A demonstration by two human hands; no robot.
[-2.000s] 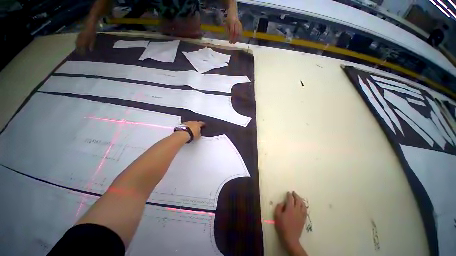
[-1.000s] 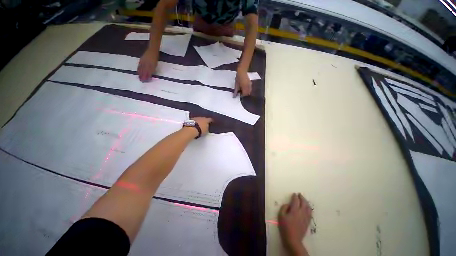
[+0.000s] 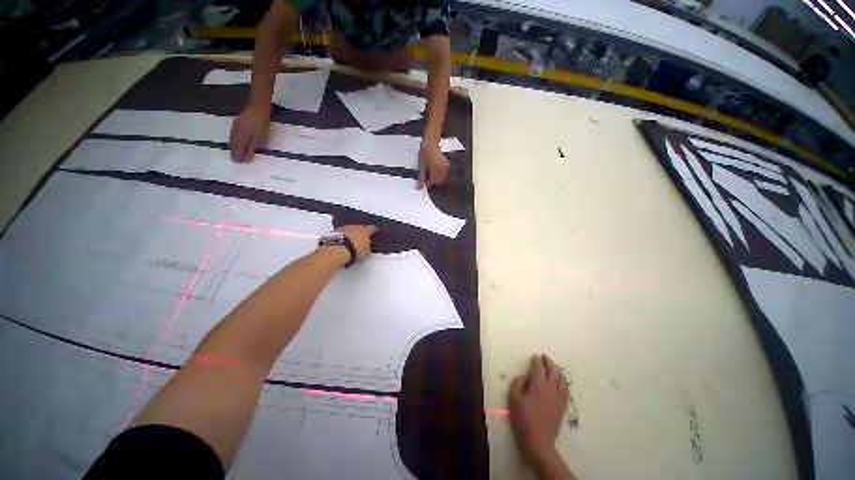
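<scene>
Large white paper pattern pieces (image 3: 122, 244) lie on dark fabric (image 3: 441, 403), with red laser lines (image 3: 192, 281) across them. My left hand (image 3: 354, 241), with a wristwatch, lies at the notch on the upper edge of a large piece, fingertips over the dark fabric. My right hand (image 3: 541, 403) rests on the cream table at the fabric's right, fingers loosely curled, holding nothing visible. Two long narrow pattern pieces (image 3: 291, 178) lie beyond my left hand. Another person's two hands touch the nearer narrow piece.
The other person (image 3: 375, 23) leans over the far edge. Small white pattern pieces (image 3: 380, 106) lie near them. The cream tabletop (image 3: 562, 234) separates this layout from a second one (image 3: 750, 187) at the right. A yellow rail (image 3: 600, 86) runs behind.
The other person's hands came in from the far edge onto the narrow pieces. The dark gap between these pieces has widened toward their right end. My hands stay in place; the view shifted slightly.
</scene>
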